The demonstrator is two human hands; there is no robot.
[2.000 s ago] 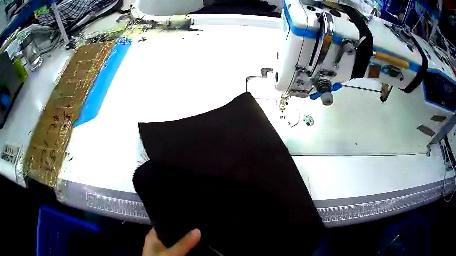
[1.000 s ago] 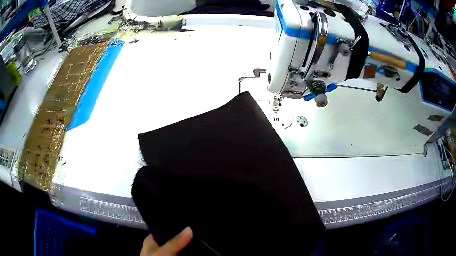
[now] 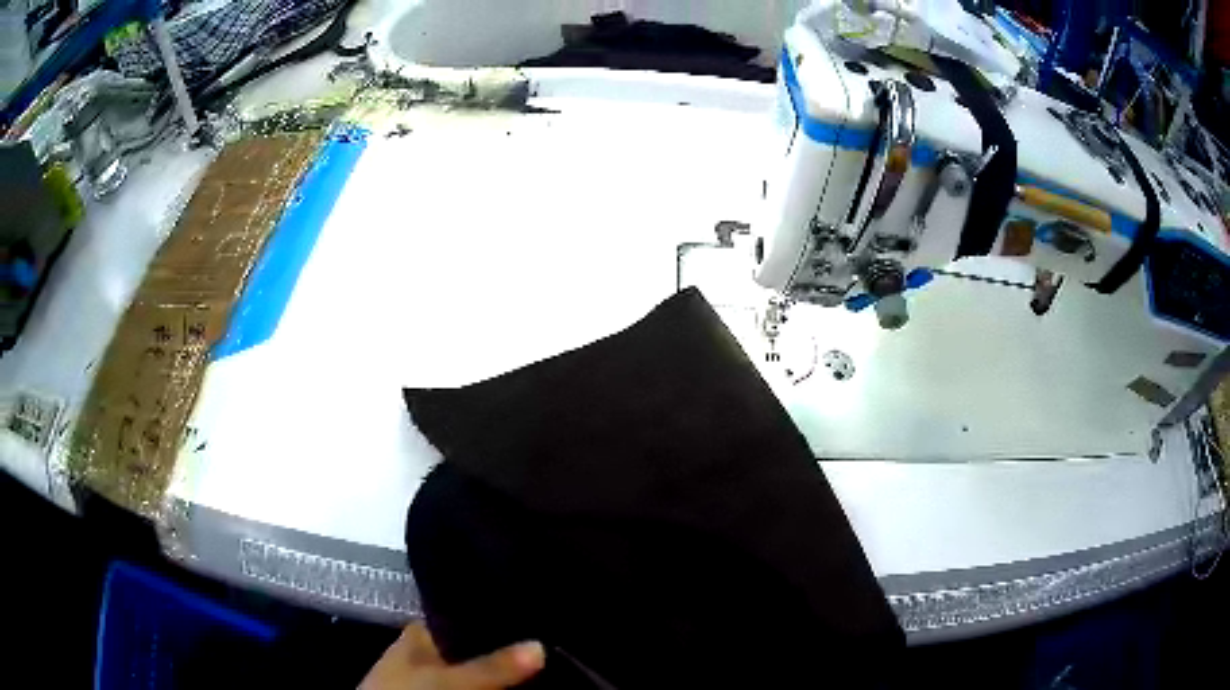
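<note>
A black fabric piece point(image 3: 661, 431) lies over the table's front part and hangs over the front edge, its upper corner just left of the presser foot and needle point(image 3: 773, 328). Its lower left part is folded over. My left hand point(image 3: 452, 663) grips the fabric's lower left edge at the bottom of the picture, thumb on top; its other fingers are hidden. My right hand is not in view. The sewing machine point(image 3: 863, 175) stands at the right, and the fabric is not under its foot.
A brown tape patch point(image 3: 176, 324) and a blue strip point(image 3: 297, 249) are on the table's left. Dark pieces point(image 3: 661, 47) lie in the trough behind. A measuring tape point(image 3: 324, 566) runs along the front edge. A blue bin point(image 3: 169, 634) is below left.
The view has shifted, so the table and machine sit lower and more to the right in the picture. My left hand keeps its grip; the fabric is nearly unchanged.
</note>
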